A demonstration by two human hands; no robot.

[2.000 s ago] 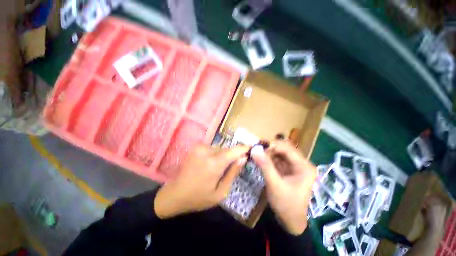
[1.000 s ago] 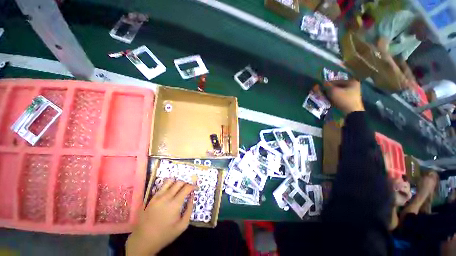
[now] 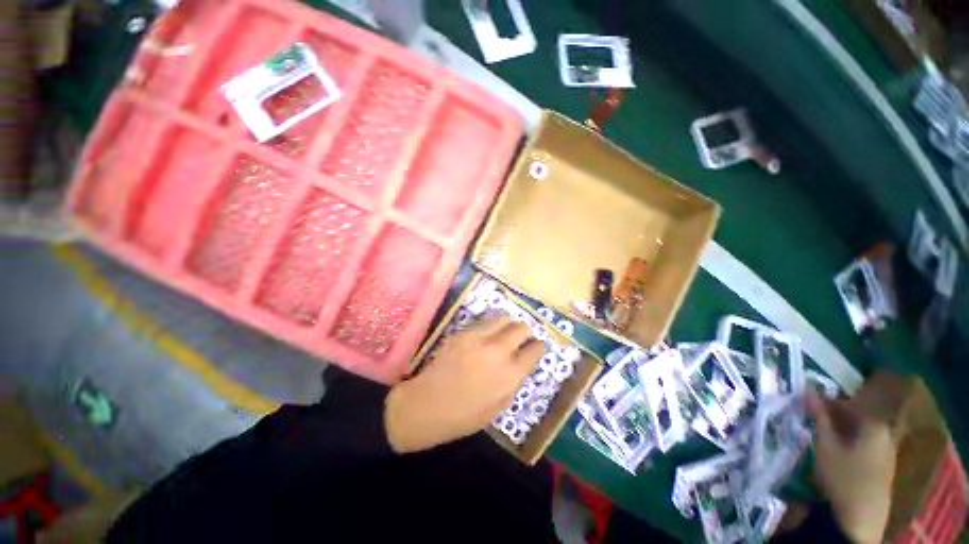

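Observation:
My left hand [image 3: 462, 383] is over the shallow carton [image 3: 574, 409] of small white rings [image 3: 531, 398], fingers bent and fingertips down among the rings. Whether it grips a ring is hidden. My right hand [image 3: 855, 457], blurred, is at the right end of the pile of white frames [image 3: 707, 388]. Its fingers are beside a frame; I cannot tell if it holds it. The deeper carton [image 3: 595, 228] behind holds a dark module [image 3: 602, 289], orange-brown pieces [image 3: 631, 285] and one white ring [image 3: 539, 170].
A pink compartment tray [image 3: 367, 207] with clear small parts lies left of the cartons, a white frame [image 3: 282, 91] across its pockets. Several frames lie on the green belt [image 3: 659, 138] beyond. A brown box [image 3: 914, 441] stands by my right hand. Grey floor [image 3: 138, 393] shows lower left.
My right hand has come back from over the belt to the frame pile. My left hand stays in the ring carton, where it went after both hands worked together. The view has turned.

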